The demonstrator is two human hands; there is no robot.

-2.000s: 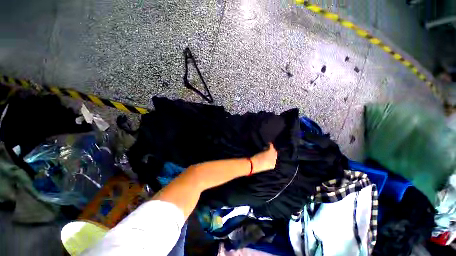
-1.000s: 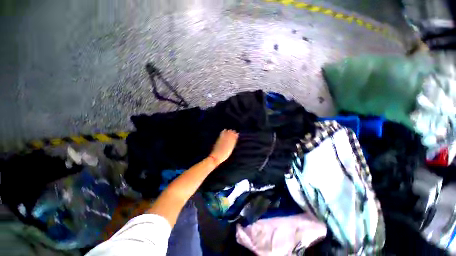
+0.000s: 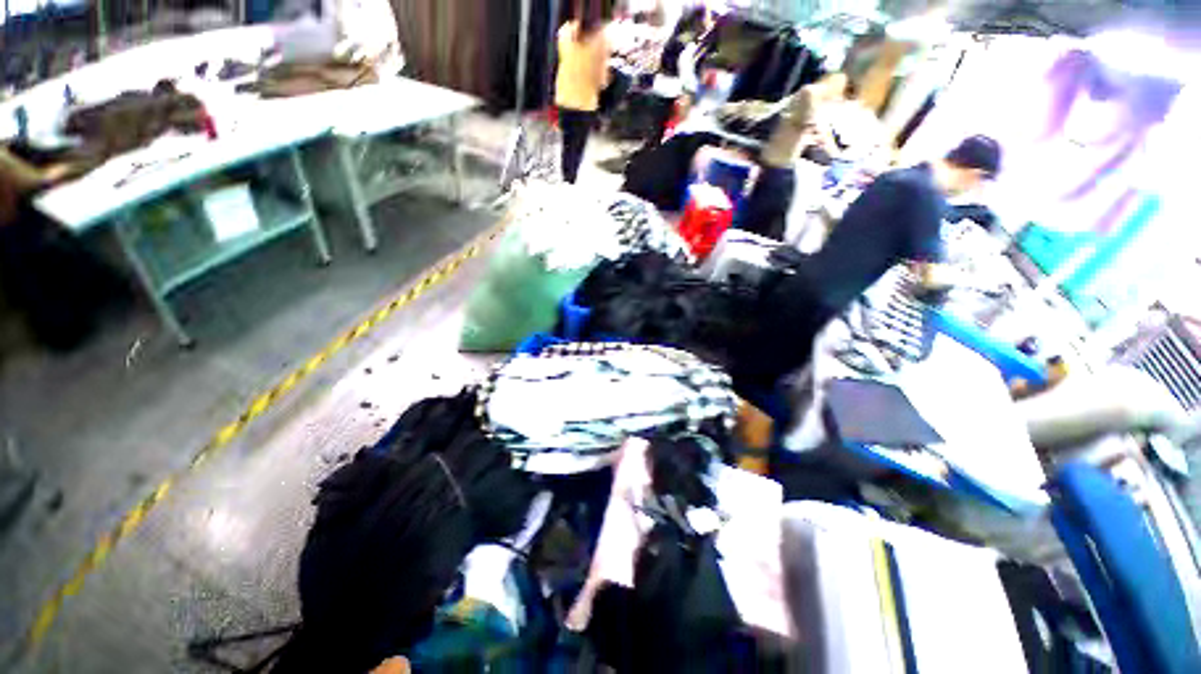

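A heap of black garments (image 3: 395, 527) lies at the lower left of centre. A black-and-white check garment with pale cloth (image 3: 613, 408) lies on the heap behind it. A pale pink cloth (image 3: 616, 533) hangs among dark clothes at the lower centre. A small skin-coloured patch at the bottom edge, below the black garments, looks like a bit of my left hand (image 3: 391, 666); it is cut off, and its fingers and any hold are hidden. My right hand is not in view.
A white-covered table (image 3: 968, 593) with a thin yellow strip (image 3: 892, 606) is at the lower right. A person in dark clothes (image 3: 869, 244) bends over another table. A green sack (image 3: 514, 296), floor tape (image 3: 270, 395) and white tables (image 3: 198, 165) lie beyond.
The view has swung up and to the right, bringing in tables and people. My left arm, earlier reaching over the black garments, has dropped almost wholly out of the picture.
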